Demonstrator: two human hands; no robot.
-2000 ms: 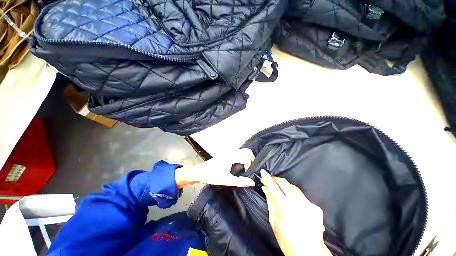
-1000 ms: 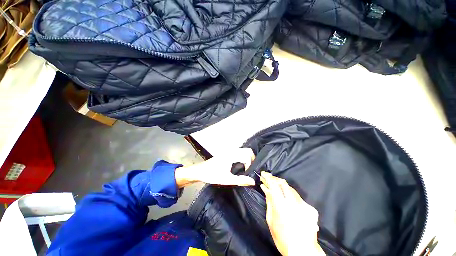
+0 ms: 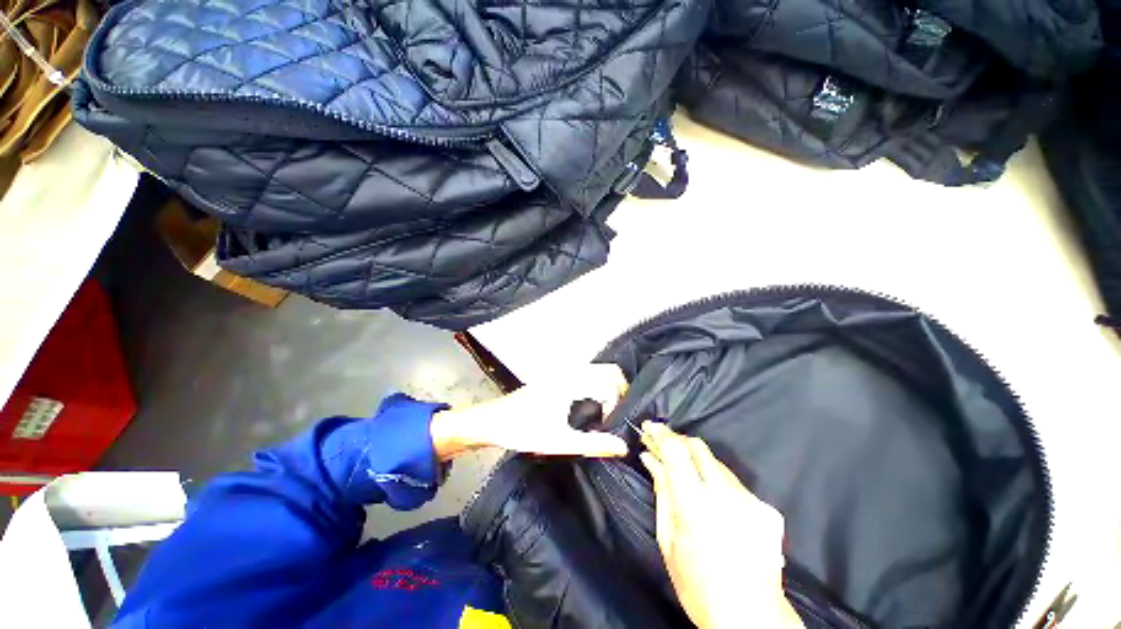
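An open black backpack (image 3: pixel 861 430) lies on the table edge and over my lap, its smooth dark lining showing and its zipper teeth curving around the mouth. My left hand (image 3: pixel 541 418) comes from the left and pinches a dark fold at the near side of the mouth between thumb and fingers. My right hand (image 3: pixel 713 522) is just right of it, fingers bent at the same fold. A thin, bright, needle-like line shows at its fingertips; I cannot tell what it is. The right palm side is hidden.
A quilted backpack (image 3: pixel 369 160) lies at the upper left; more dark quilted bags (image 3: pixel 836 74) lie at the upper right. Small scissors (image 3: pixel 1055 608) are at the lower right table (image 3: pixel 738 234) edge. A red bin (image 3: pixel 74 393), a cardboard box (image 3: pixel 209 258) and brown pieces (image 3: pixel 31 86) are at left.
My right hand has shifted very slightly at the fold compared with two seconds ago. My left hand and the backpack have stayed nearly still.
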